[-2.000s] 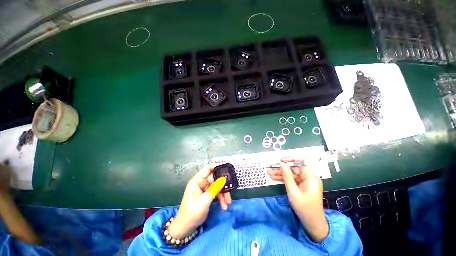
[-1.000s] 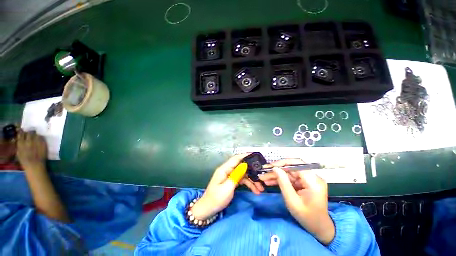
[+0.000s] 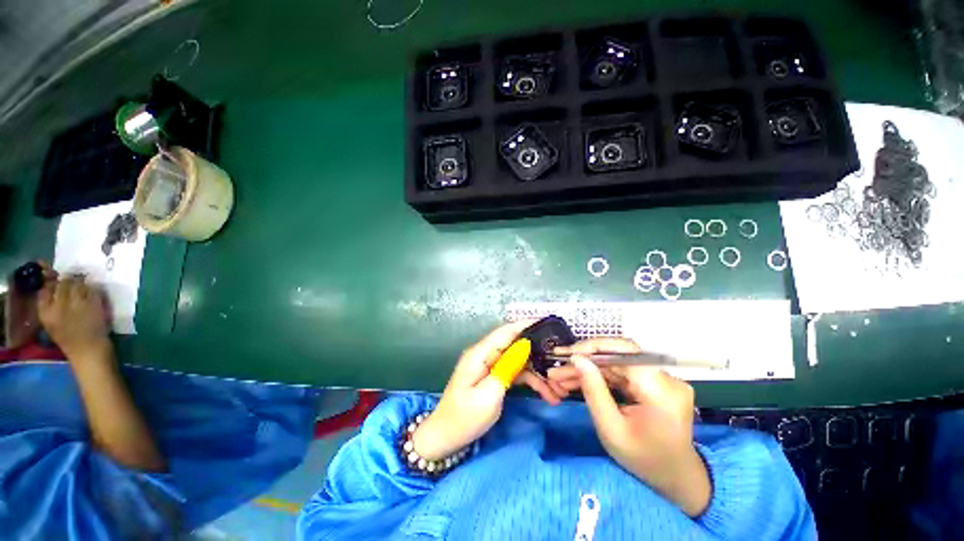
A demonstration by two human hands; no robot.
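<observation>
My left hand (image 3: 470, 396), with a yellow finger cot (image 3: 512, 362) on one digit, holds a black watch housing (image 3: 548, 336) at the front of the bench. My right hand (image 3: 642, 407) grips tweezers (image 3: 655, 360). Their working end is at the housing, and the pale rear end points right. The fingers partly hide the tip and the housing's lower side. The dot sheet (image 3: 745, 336) lies flat behind and under the hands, its rows of dark dots partly covered. Several loose white rings (image 3: 698, 256) lie just behind it.
A black foam tray (image 3: 634, 198) with housings stands behind; one back-row pocket holds none. A dark gasket pile (image 3: 898, 201) lies on white paper (image 3: 846, 285) at right. A cream tub (image 3: 206, 201) and green spool (image 3: 137, 127) stand left. Another person's hand (image 3: 74, 312) is at far left.
Since two seconds ago, the tweezers have moved from over the dot sheet to the housing, and the hands have come together. The whole view has also shifted. The person at left shows more.
</observation>
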